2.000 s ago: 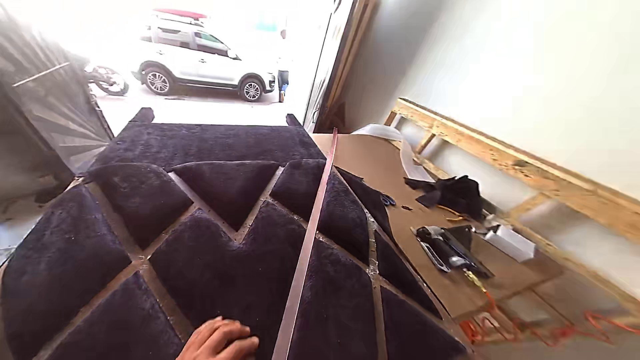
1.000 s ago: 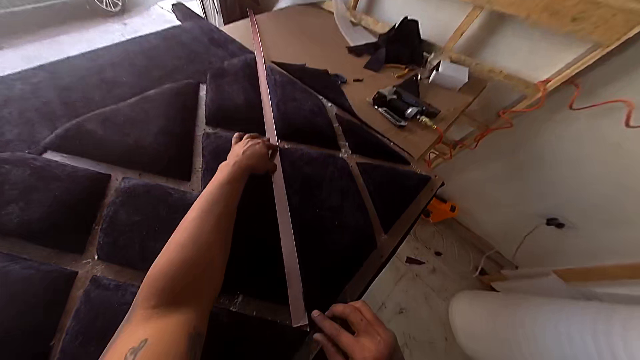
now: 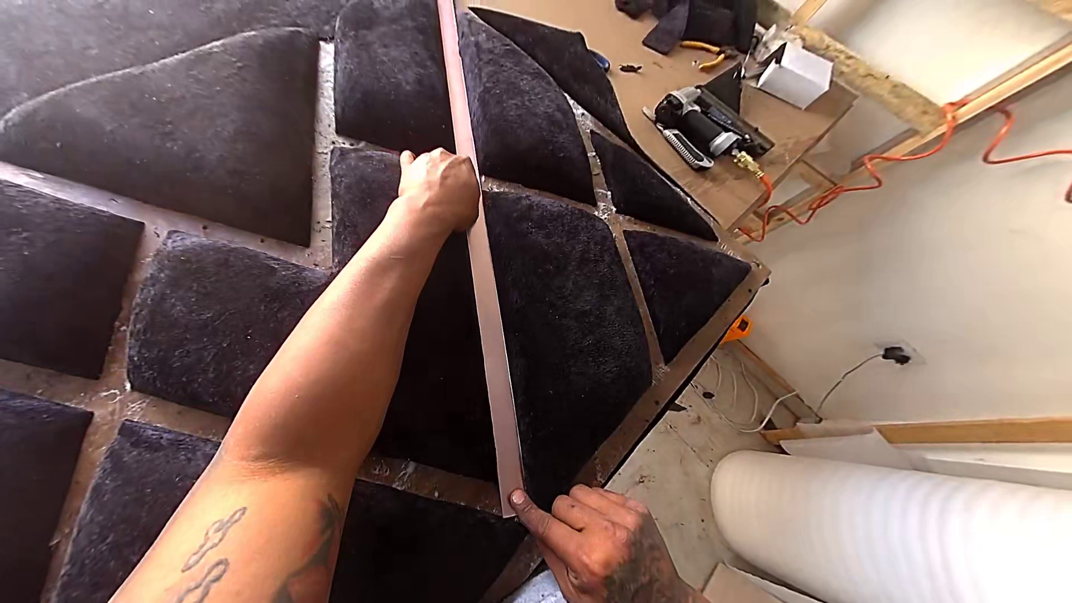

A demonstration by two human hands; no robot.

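A long flat strip lies lengthwise over a large panel of dark plush-covered pads, with narrow bare channels between the pads. My left hand, at the end of an outstretched tattooed forearm, grips the strip partway up, its fingers curled at the edge. At the strip's lower end is my right hand, thumb on the corner and the other fingers bent. The strip crosses several pads, and its far end runs out of the top of the view.
Beyond the panel, a brown board holds a pneumatic stapler, yellow-handled pliers, a white box and dark fabric scraps. An orange air hose trails along the wall. A large white foam roll stands lower right.
Two seconds ago one hand rested on the pads left of the strip; since then my left hand has taken hold of the strip and my right hand has come to its end. The view has turned.
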